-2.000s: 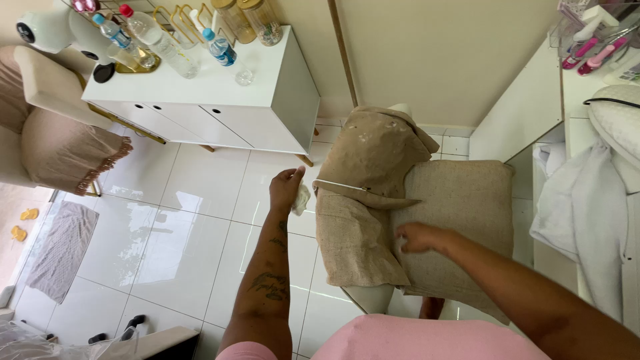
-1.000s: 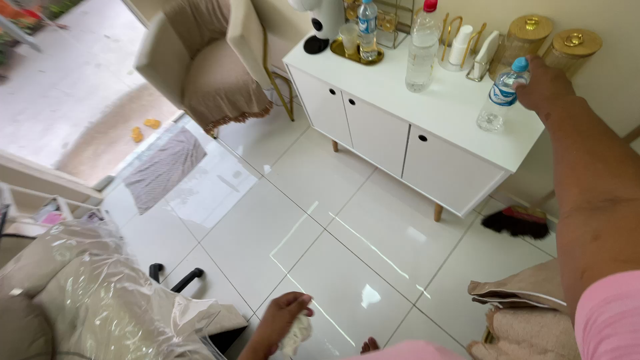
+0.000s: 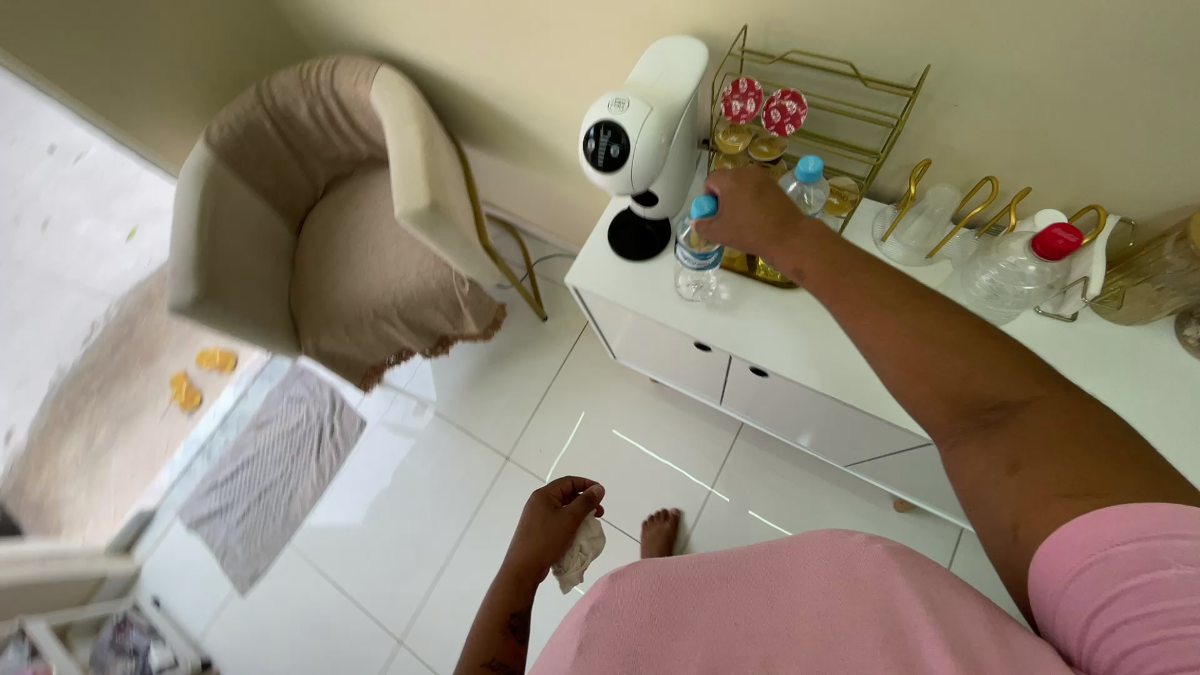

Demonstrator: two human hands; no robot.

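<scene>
My right hand (image 3: 755,214) grips a clear plastic water bottle (image 3: 696,264) near its blue cap. The bottle is upright at the front edge of the white sideboard (image 3: 825,337), beside the coffee machine (image 3: 647,122). Just behind my fingers, a second blue-capped bottle (image 3: 808,187) stands by the gold tray. My left hand (image 3: 561,520) hangs low over the tiled floor, with a crumpled pale cloth (image 3: 580,555) held in its fingers. Whether the gripped bottle touches the sideboard top I cannot tell.
A gold wire rack (image 3: 844,103) stands against the wall. Further right are a cup holder (image 3: 937,220), a red-capped bottle (image 3: 1017,272) and glass jars (image 3: 1158,267). A draped armchair (image 3: 375,234) is left of the sideboard, with a grey mat (image 3: 277,473) on the floor by the doorway.
My right hand has moved the blue-capped bottle from the sideboard's right end to beside the coffee machine. Two seconds ago that hand was on the brown fabric chair. The view has swung toward the sideboard.
</scene>
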